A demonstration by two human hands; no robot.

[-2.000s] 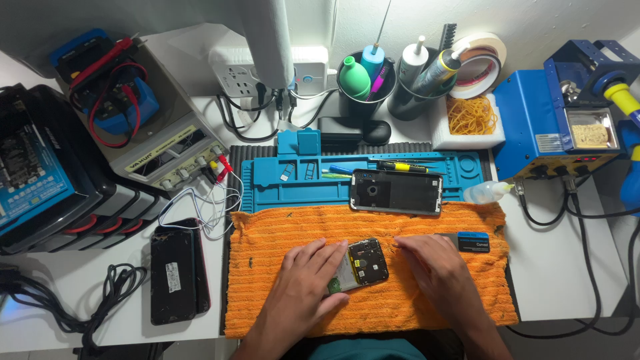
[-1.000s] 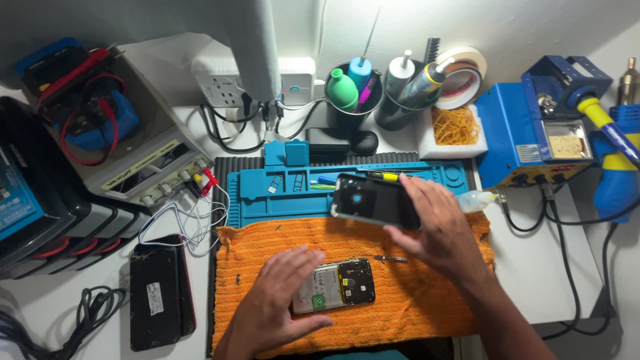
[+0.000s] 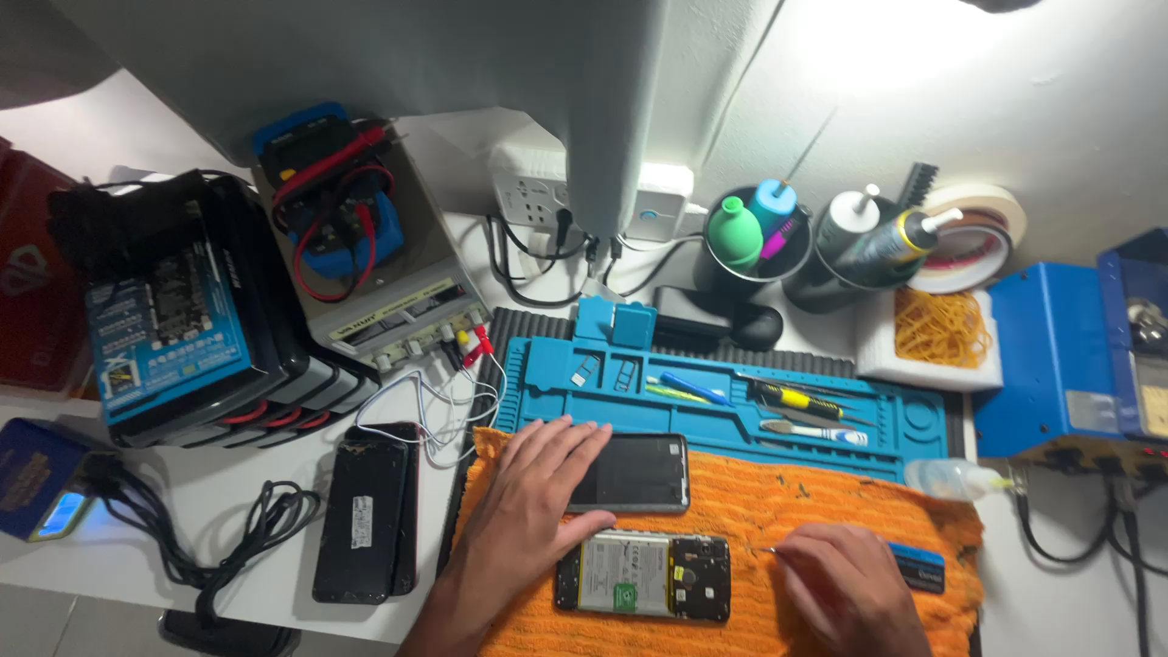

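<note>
An opened smartphone point(image 3: 643, 577) with its battery and circuit side showing lies on an orange towel point(image 3: 739, 493). Just behind it lies a dark phone cover or frame point(image 3: 639, 473), and my left hand point(image 3: 538, 484) rests over its left end, fingers spread. Toward the right of the towel, my right hand point(image 3: 844, 584) is closed around a thin metal-tipped tool point(image 3: 768, 549), most of it hidden by the fingers. A blue and black box point(image 3: 920, 566) lies beside that hand.
A teal repair mat point(image 3: 730, 401) with a screwdriver point(image 3: 798, 399) and brush lies behind the towel. A dark phone point(image 3: 365, 520) lies at left near a power supply point(image 3: 392, 315). A plastic bottle point(image 3: 954, 479) and a blue soldering station point(image 3: 1040, 356) stand at right.
The phone cover, held in my right hand a second ago, now lies behind the opened phone at my left hand. My right hand has taken hold of the thin tool. The view has shifted.
</note>
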